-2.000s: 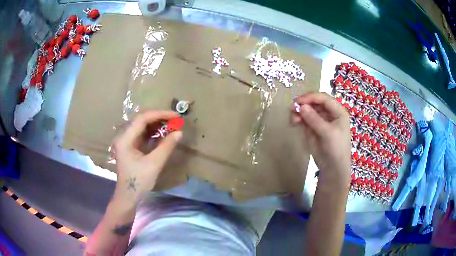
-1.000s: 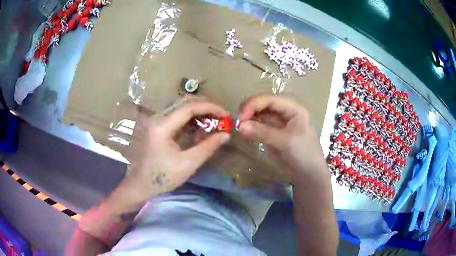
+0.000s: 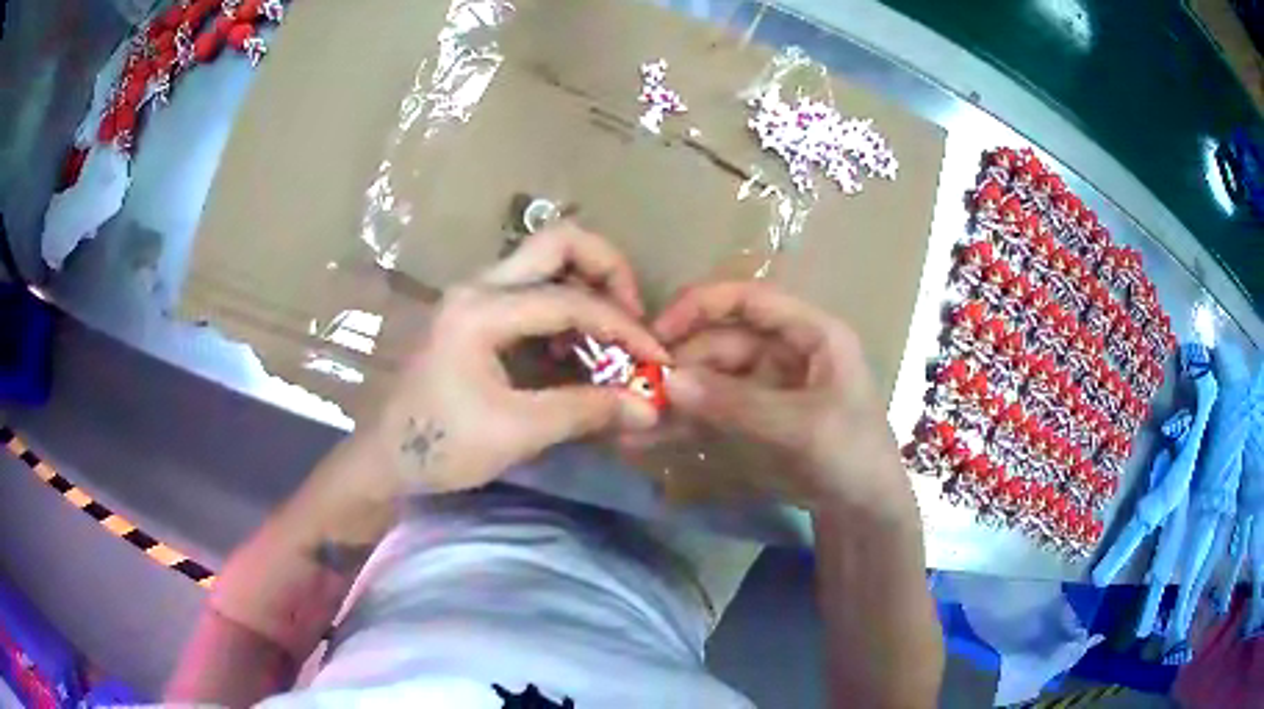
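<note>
A toy figurine (image 3: pixel 647 384) with a red head and a white-and-red body is held between the thumb and fingers of my left hand (image 3: pixel 520 367). Its head points right, its body left. My right hand (image 3: pixel 756 381) touches the head with its fingertips pinched together; the small part between them is hidden now. A loose pile of small white-and-purple parts (image 3: pixel 821 141) lies at the upper right of the cardboard mat (image 3: pixel 610 180), with a smaller cluster (image 3: pixel 659 97) left of it. A small round whitish cup (image 3: pixel 542 213) sits just beyond my left hand.
Finished red-headed figurines (image 3: pixel 1047 346) stand in rows at right. A loose heap of figurines (image 3: pixel 173 56) lies at upper left near a white crumpled bag (image 3: pixel 89 208). Light-blue sleeves or gloves (image 3: pixel 1206 471) lie at far right. Clear tape (image 3: pixel 451 83) crosses the cardboard. A green conveyor belt (image 3: pixel 970 42) runs behind.
My right hand has come left from near the parts pile with a small part and now meets the figurine. My left hand has moved right with the figurine. The view has shifted slightly.
</note>
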